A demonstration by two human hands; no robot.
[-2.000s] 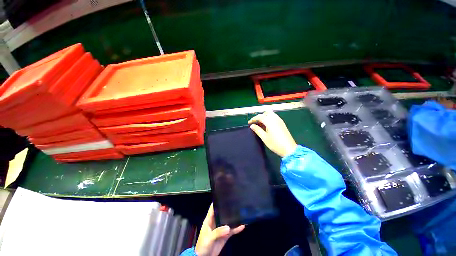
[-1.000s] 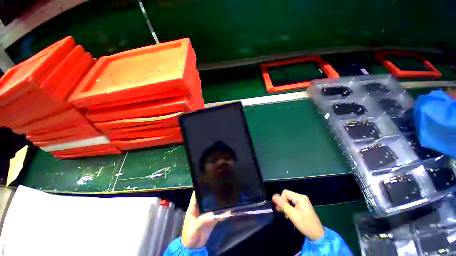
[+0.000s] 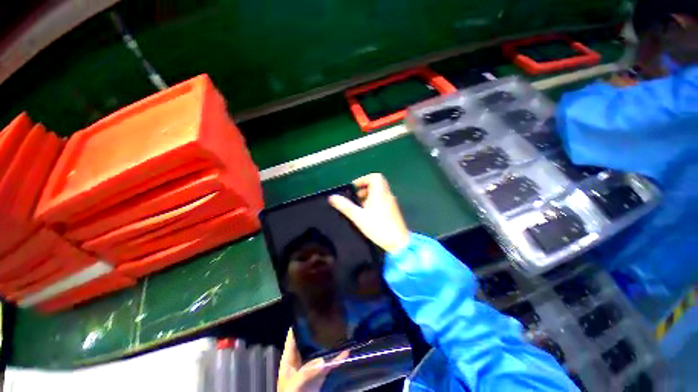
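A tablet screen assembly (image 3: 325, 268) with a black mirror-like front is held upright, slightly tilted, in front of me. My left hand (image 3: 300, 371) holds its lower left end, partly cut off by the bottom edge. My right hand (image 3: 373, 212) is at the top right corner, thumb on the front and fingers over the top edge. A clear shiny film (image 3: 367, 360) shows at the screen's lower end; where it is attached is unclear.
Orange carrier trays (image 3: 130, 153) are stacked at left, white foam trays (image 3: 107, 379) at lower left. Clear blister trays (image 3: 501, 172) with black parts are at right, beside a person in blue sleeves (image 3: 635, 115). Red-orange frames (image 3: 367, 124) lie along the line.
My right hand has moved from the lower end up to the screen's top right corner. The view has turned, and more of the person at right shows.
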